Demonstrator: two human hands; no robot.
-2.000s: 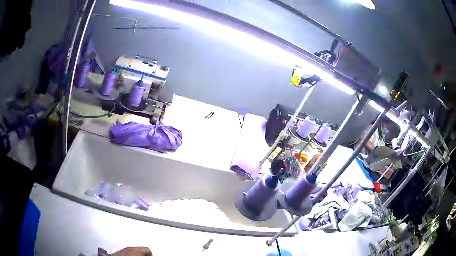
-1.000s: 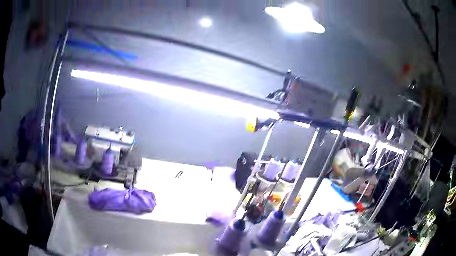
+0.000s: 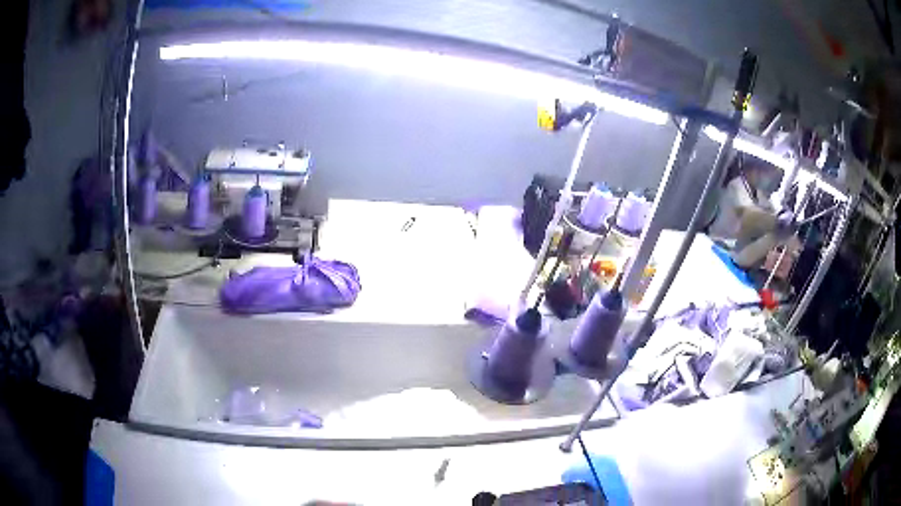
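A small blurred skin-toned sliver, probably my left hand [image 3: 332,503], shows at the bottom edge. The rest of it is cut off, so its grip is hidden. My right hand is not in view. The dark top of a machine part [image 3: 543,495] shows at the bottom edge, beside a blue patch [image 3: 605,478]. The white table top [image 3: 375,474] carries a small dark piece [image 3: 442,471]. Two purple thread cones [image 3: 514,358] stand upright on round dishes right of centre.
A white trough [image 3: 415,433] behind the table holds white and lilac scraps. A purple cloth bundle [image 3: 291,286] lies beyond it. A white machine [image 3: 259,163] stands behind. A metal pole [image 3: 660,296] rises beside lilac and white cloth [image 3: 692,356]. A person [image 3: 741,203] is at the far right.
The view tilted up and then back down, so the table's front strip shows again. The hand seen two seconds ago is now only a sliver. The dark machine part has come into view.
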